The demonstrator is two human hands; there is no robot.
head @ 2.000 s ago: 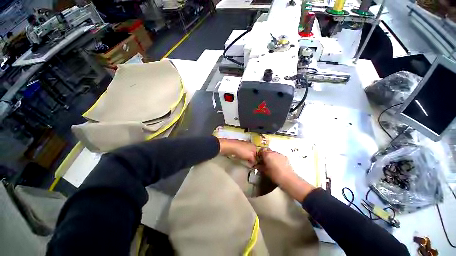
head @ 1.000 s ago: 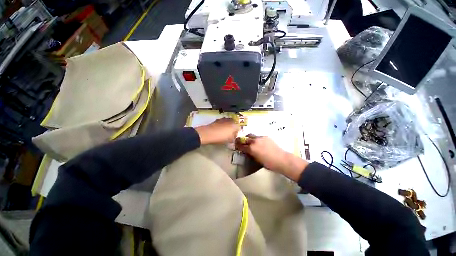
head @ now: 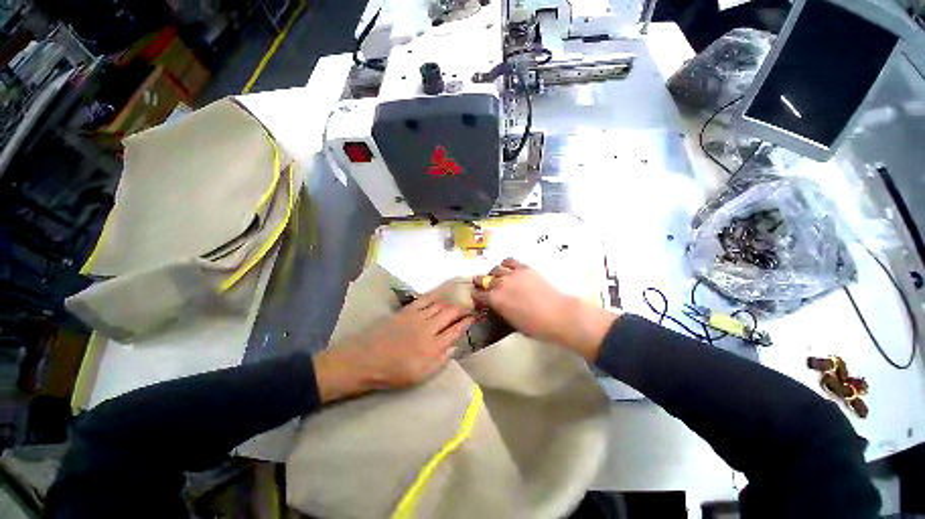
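The beige bag body (head: 396, 436) lies in front of me with a yellow binding strip (head: 446, 446) across it. Its dark opening faces up between my hands. My left hand (head: 401, 345) lies over the fabric, its fingertips at the opening's edge; whether they grip it is hard to tell. My right hand (head: 527, 302) is closed at the opening, with a small yellowish piece (head: 485, 282) at its fingertips. The small yellow clamp (head: 470, 238) under the machine's grey head (head: 438, 157) is apart from both hands.
Folded beige bags (head: 183, 193) are stacked at left. A white template plate (head: 406, 248) lies under the head. At right are a clear bag of dark fittings (head: 751, 240), a cable (head: 664, 314), brown-and-gold pieces (head: 839, 385) and a screen (head: 822, 71).
My left hand has moved back from the clamp and down onto the bag. My right hand has drawn slightly away from the clamp. The bag's edge has come away from under the head.
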